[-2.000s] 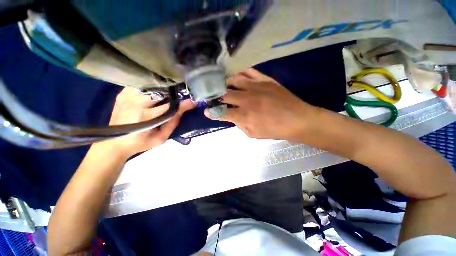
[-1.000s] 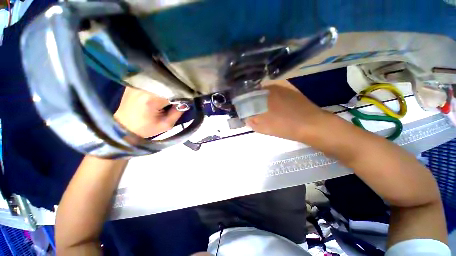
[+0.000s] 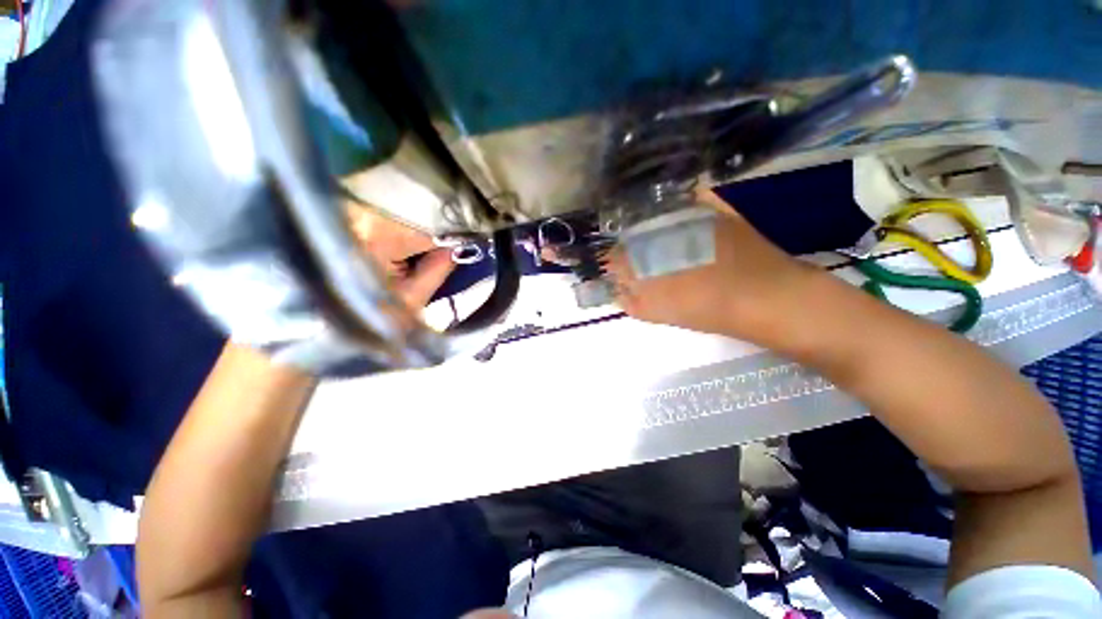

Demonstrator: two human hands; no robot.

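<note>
A navy garment panel (image 3: 109,266) spreads over the left of the white machine table and also shows behind my right wrist. The sewing machine head (image 3: 544,121) covers much of the work, and the needle area is mostly hidden. My left hand (image 3: 405,260) lies by the cloth left of the needle area, partly behind the machine's metal parts. My right hand (image 3: 677,272) is just right of the needle area, its fingers hidden behind the head. Whether either hand grips the cloth cannot be seen.
Scissors with yellow and green handle loops (image 3: 937,272) lie right of my right hand. A ruler strip (image 3: 737,387) runs along the table's front edge. Dark cloth (image 3: 375,556) lies on my lap. Blue baskets (image 3: 1069,411) show beside the table. A red item (image 3: 1085,256) is at the right end.
The view has shifted, so the machine head covers more of my left hand. My right hand has moved slightly away from my left hand, and its fingers are now more hidden.
</note>
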